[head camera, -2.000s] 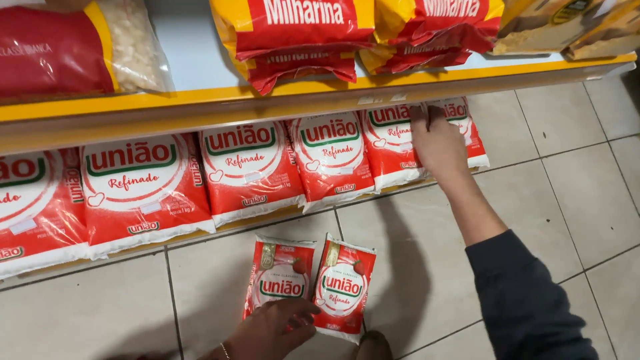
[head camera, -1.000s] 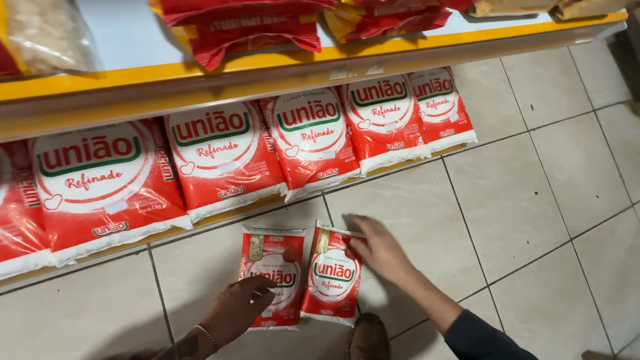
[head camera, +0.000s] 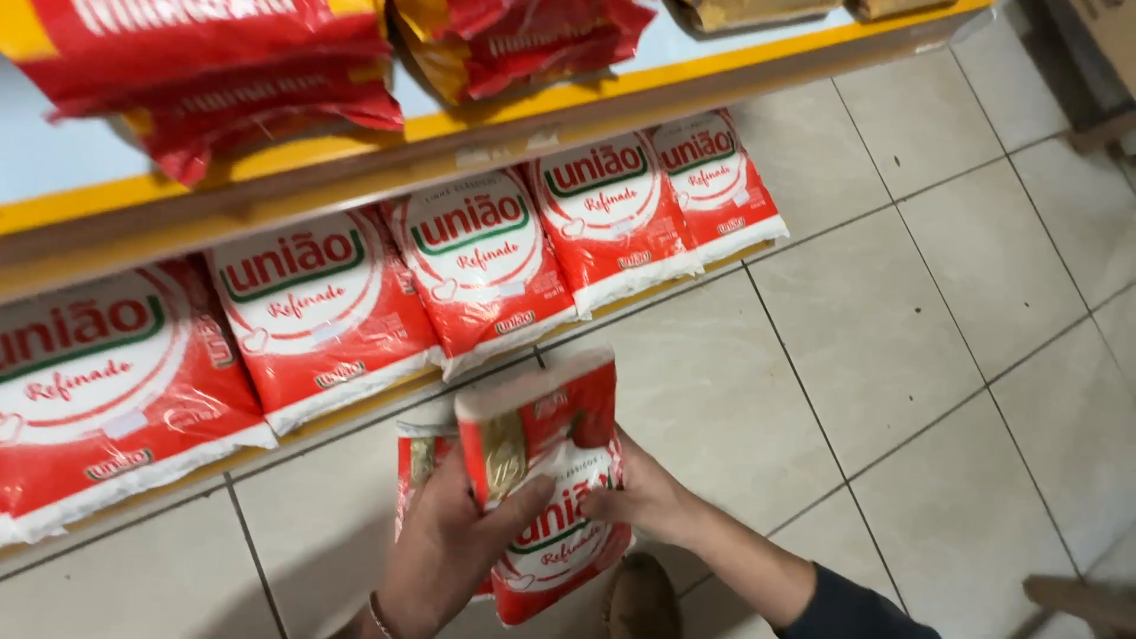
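Both my hands hold one red and white União refined sugar bag (head camera: 568, 524) upright above the floor. My left hand (head camera: 457, 524) grips its left side, thumb across the front. My right hand (head camera: 652, 497) grips the right side, thumb on the front. Behind and left of it, a second sugar bag (head camera: 415, 457) is mostly hidden by the held bag and my left hand; what it rests on cannot be told. Beyond my hands, several larger União sugar bags (head camera: 484, 257) lie side by side on the bottom shelf.
Above the sugar, a yellow-edged shelf (head camera: 674, 84) holds red and yellow packets (head camera: 213, 71) and brown packets (head camera: 754, 11). Beige floor tiles (head camera: 887, 355) stretch to the right. A shoe (head camera: 643, 596) shows just below the held bag. A cardboard box (head camera: 1100, 44) stands at the upper right.
My right hand has moved from the shelf's sugar bags down to the smaller ones. The right one of that pair is now raised in both hands.
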